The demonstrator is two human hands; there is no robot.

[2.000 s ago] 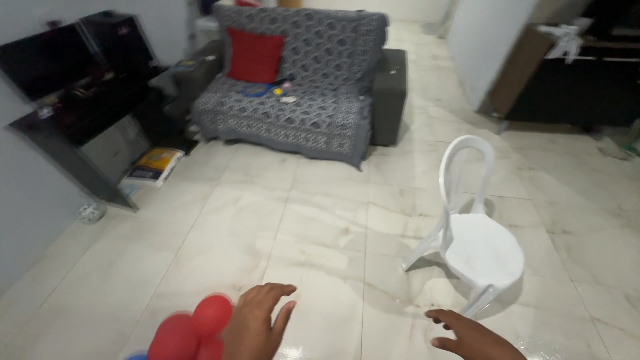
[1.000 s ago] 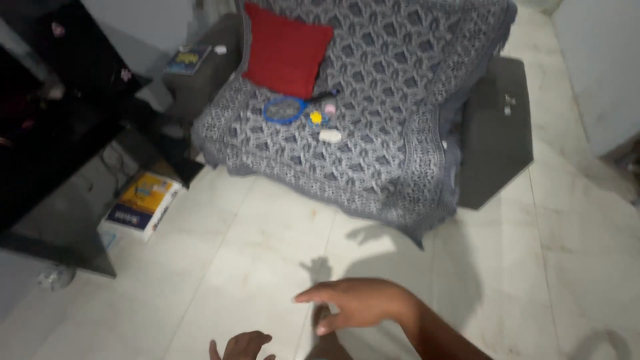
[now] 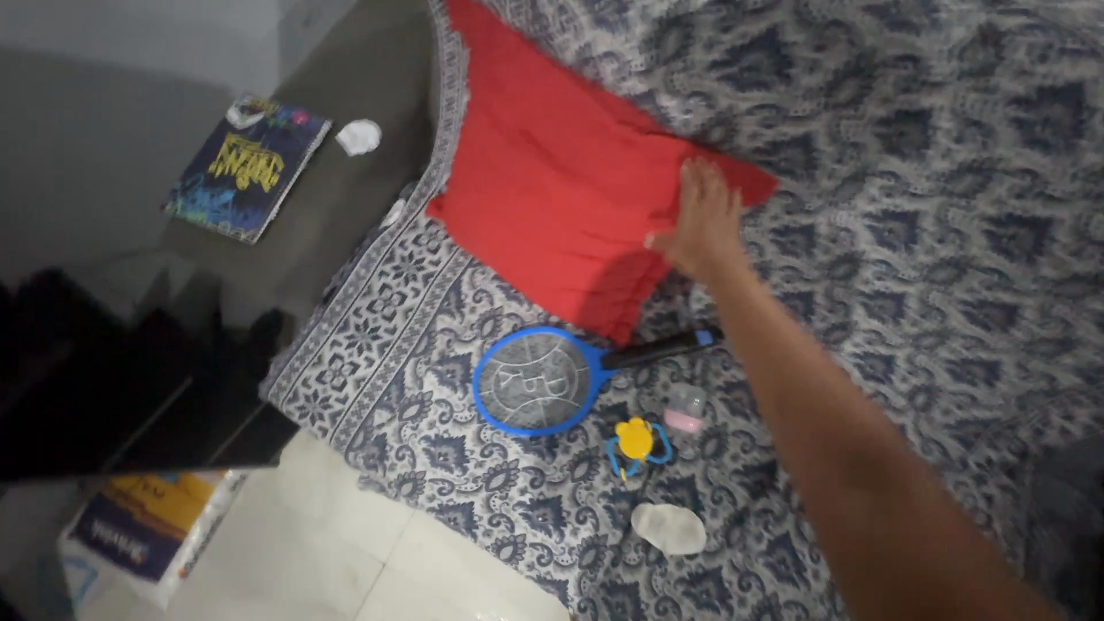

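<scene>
My right hand [image 3: 703,220] lies over the right part of a red cushion [image 3: 552,172], its fingers apart; whether it presses on the cloth I cannot tell. The cushion rests on a sofa draped with a grey patterned throw [image 3: 862,259]. Below the cushion lies a blue electric mosquito racket [image 3: 539,381] with a black handle. Near the handle are a small clear and pink item [image 3: 685,409], a yellow and blue toy [image 3: 636,438] and a whitish oval item [image 3: 669,529]. My left hand is out of view.
On the sofa's dark armrest [image 3: 345,198] are a notebook with a colourful cover [image 3: 250,168] and a small white item [image 3: 359,136]. A black glossy stand [image 3: 138,388] is at the left, with a printed packet [image 3: 151,526] below it, beside the pale tiled floor [image 3: 414,552].
The view has moved in close to the sofa. My right hand has reached the red cushion. My left hand, visible a second ago, has left the view.
</scene>
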